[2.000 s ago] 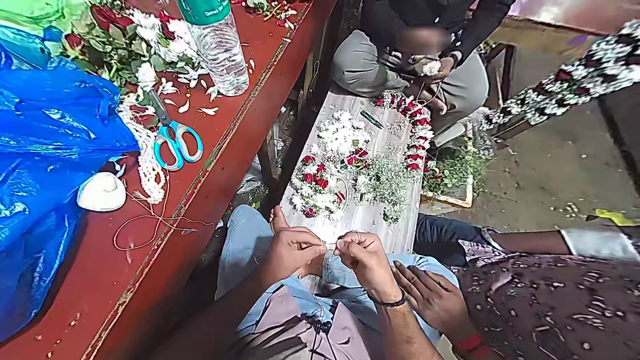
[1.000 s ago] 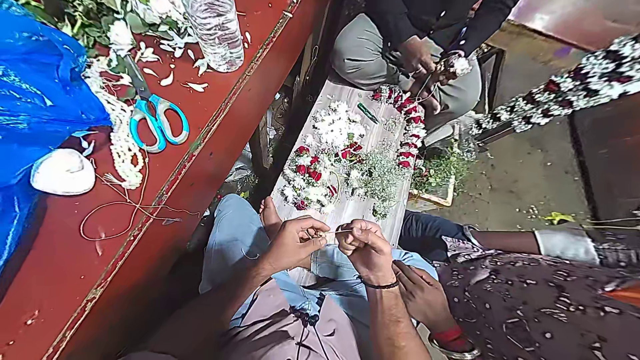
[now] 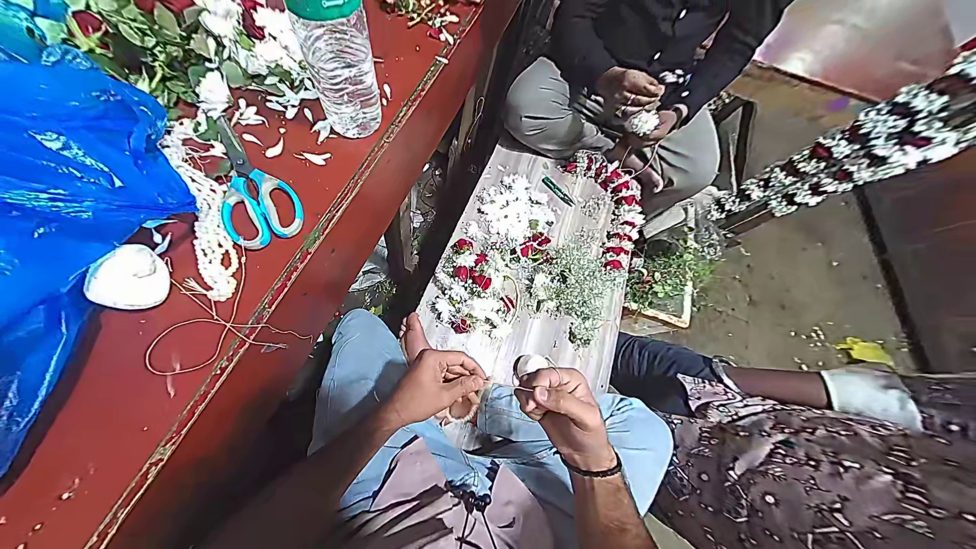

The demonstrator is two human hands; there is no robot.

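My left hand (image 3: 438,385) pinches a thin thread (image 3: 502,386) between thumb and fingertips, over my crossed legs. A short way to the right, my right hand (image 3: 563,404) is closed on the same thread, which runs between the two hands. A white round thing (image 3: 534,364), perhaps a thread ball, shows just behind my right fingers; whether I hold it is unclear. Beyond my hands, white flowers (image 3: 515,210), red roses (image 3: 473,274) and sprigs of baby's breath (image 3: 583,282) lie on a pale board (image 3: 457,366). A red and white garland (image 3: 621,210) curves along its right side.
Scissors with blue handles (image 3: 261,207), a white thread ball (image 3: 127,277), a water bottle (image 3: 338,72) and a blue plastic bag (image 3: 69,175) lie or stand on the red table (image 3: 252,404) at left. Across the board sits a person (image 3: 648,61) holding flowers. Another person's patterned clothing (image 3: 808,473) is close at right.
My hands have moved apart, with thread now showing between them. The neighbour's hand, earlier on my right knee, is no longer there. The person opposite has shifted their hands around the flowers.
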